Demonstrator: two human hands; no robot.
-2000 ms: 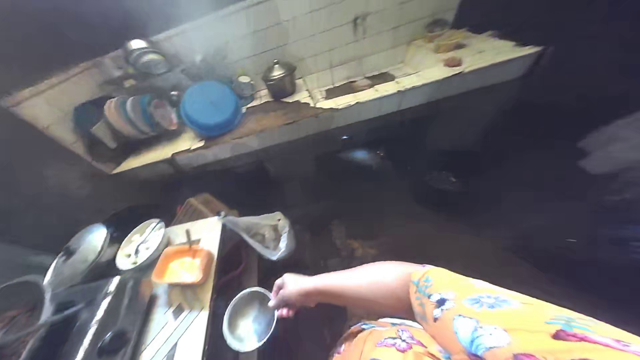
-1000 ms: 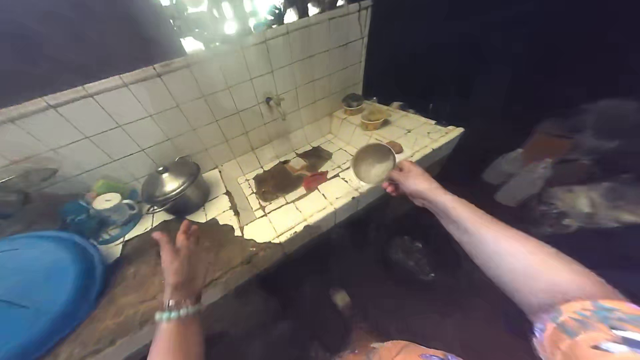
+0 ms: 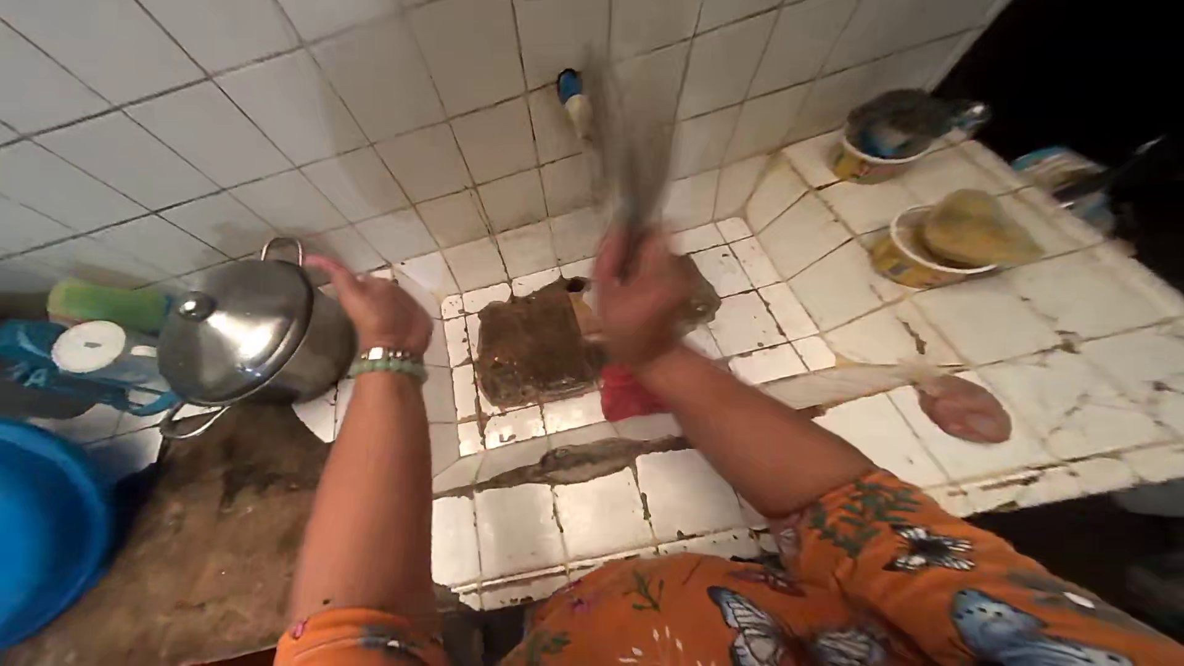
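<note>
My right hand is over the tiled sink basin, shut on a blurred metal bowl that is tilted up on edge in front of the wall, just right of the tap. Beside the lidded steel pot, my left hand is raised with thumb apart, near the pot's upper handle; whether it touches the pot cannot be told. A red cloth-like piece lies under my right wrist, next to the worn brown patch of the basin floor.
Two tubs, one with a yellowish piece in it and one with dark scourer-like material, stand on the right ledge. A brownish round piece lies nearer. At left are a blue plastic basin and a green item.
The view has moved close over the sink. The metal bowl, held out over the sink's right side a second ago, is now up by the tap. My left hand has come beside the pot.
</note>
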